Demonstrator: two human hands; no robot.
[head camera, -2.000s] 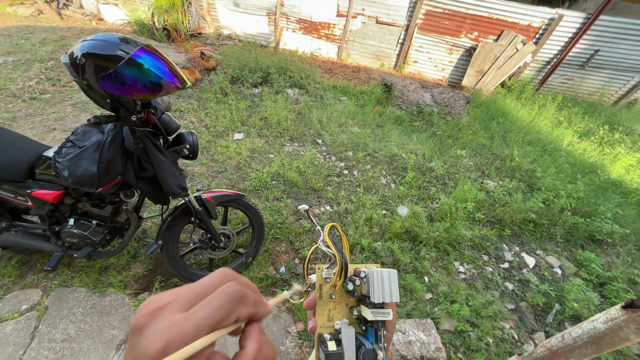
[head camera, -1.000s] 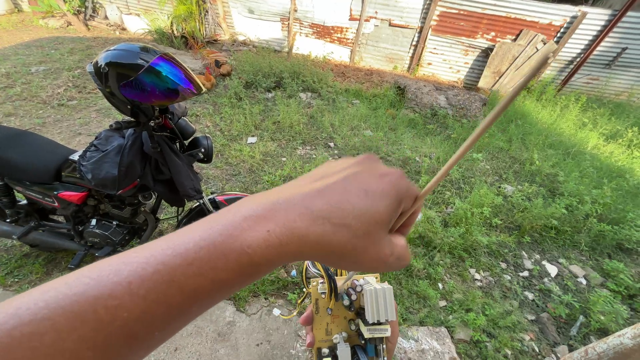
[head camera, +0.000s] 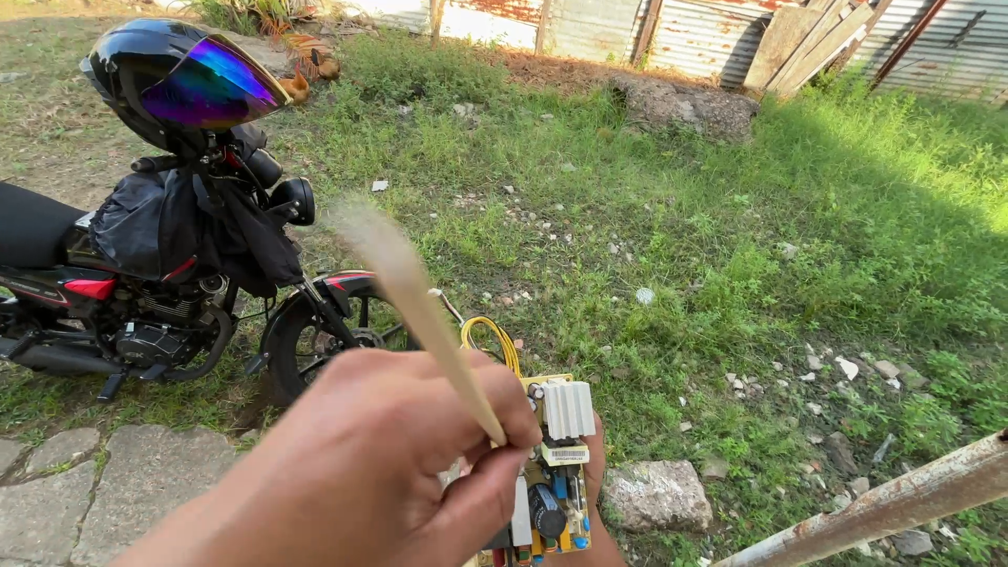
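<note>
My left hand (head camera: 378, 449) reaches in from the lower left and pinches a slender wooden stick (head camera: 429, 323); its pale, fuzzy end is blurred and points up and left. Behind and below it, my right hand (head camera: 596, 465) holds an open power-supply circuit board (head camera: 579, 500), its fingers partly hidden by the board. The board carries a finned metal heatsink (head camera: 568, 409), a black capacitor (head camera: 546, 510) and a labelled transformer (head camera: 565, 454). A bundle of yellow wires (head camera: 496, 335) loops up from its upper left. The left hand covers part of the board; contact between them cannot be told.
A motorcycle (head camera: 161, 315) stands at left, with a helmet (head camera: 177, 83) above its handlebar. Stone slabs (head camera: 150, 480) lie lower left, a concrete block (head camera: 659, 494) beside the right hand, and a rusty pipe (head camera: 874, 512) crosses the lower right. Beyond the grass is a corrugated metal fence (head camera: 591, 31).
My left hand has come down and left from its raised position one second ago, back in front of the board. The stick's fuzzy end now points up and left. My right hand still holds the board.
</note>
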